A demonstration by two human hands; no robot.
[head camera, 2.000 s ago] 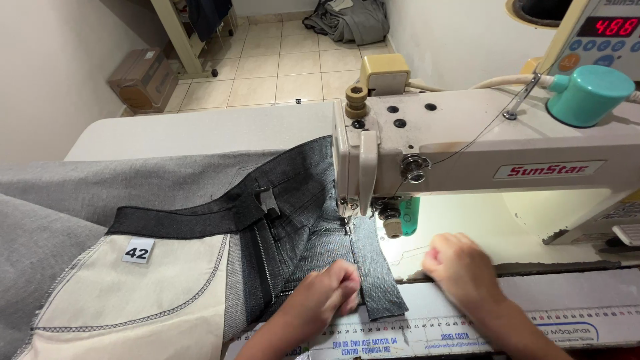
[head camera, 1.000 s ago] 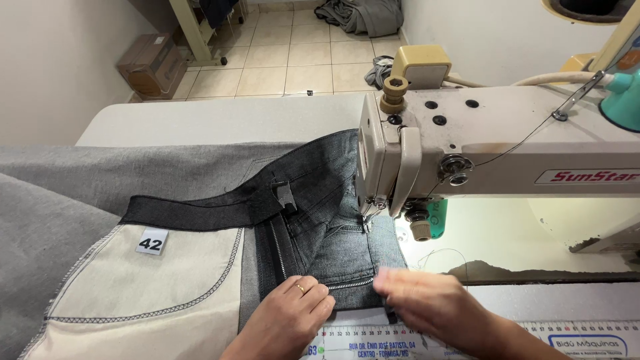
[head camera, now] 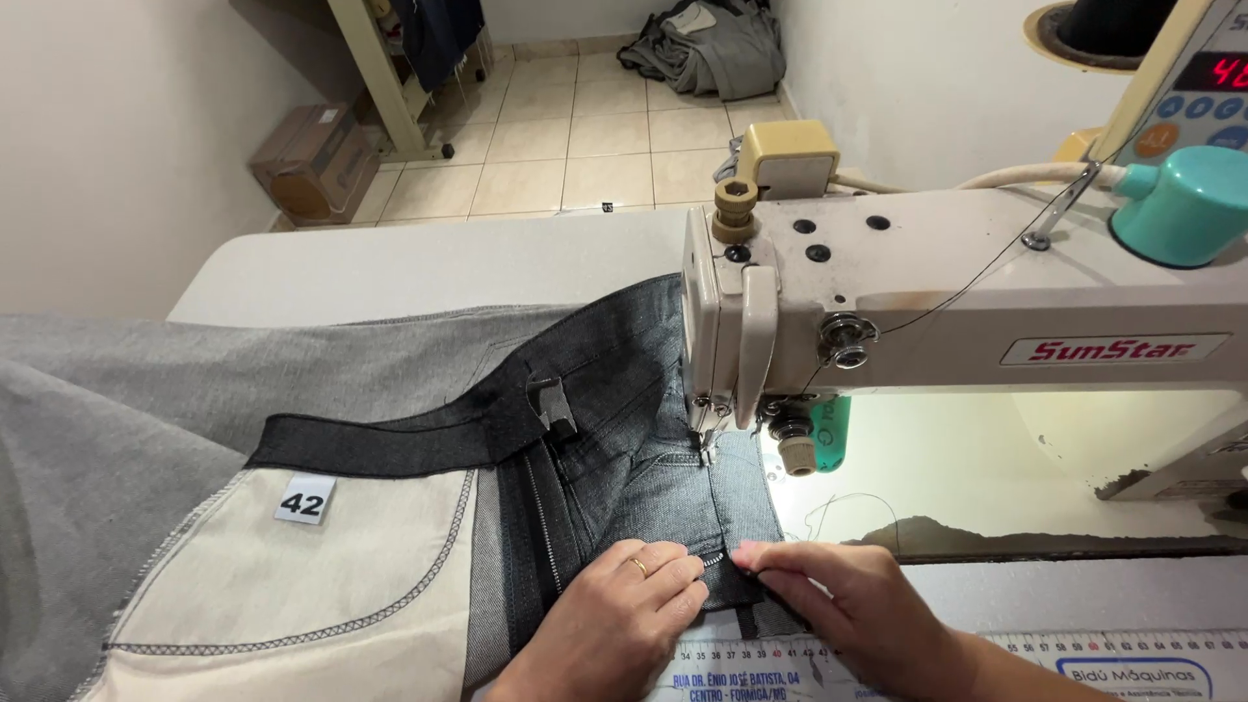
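A dark grey denim garment (head camera: 624,429) with a black waistband (head camera: 380,447) and a cream pocket bag (head camera: 322,575) lies across the sewing table. The pocket bag bears a small white tag (head camera: 303,501). Part of the denim is under the presser foot (head camera: 706,447) of a SunStar sewing machine (head camera: 955,302). My left hand (head camera: 624,609), with a ring on one finger, presses on the denim beside a zipper (head camera: 544,522). Just right of it, my right hand (head camera: 838,590) pinches the denim edge between thumb and fingers. The fingertips partly hide the cloth edge.
A printed ruler strip (head camera: 1053,648) runs along the table's near edge. The teal knob-like cap (head camera: 1180,207) sits on the machine arm. Loose thread (head camera: 868,497) lies on the machine bed. Beyond the table are a cardboard box (head camera: 317,164) and a heap of grey cloth (head camera: 707,49) on the floor.
My right hand, apart from the cloth two seconds ago, has come left to the denim edge and now pinches it. My left hand has opened out from a closed pose onto the cloth.
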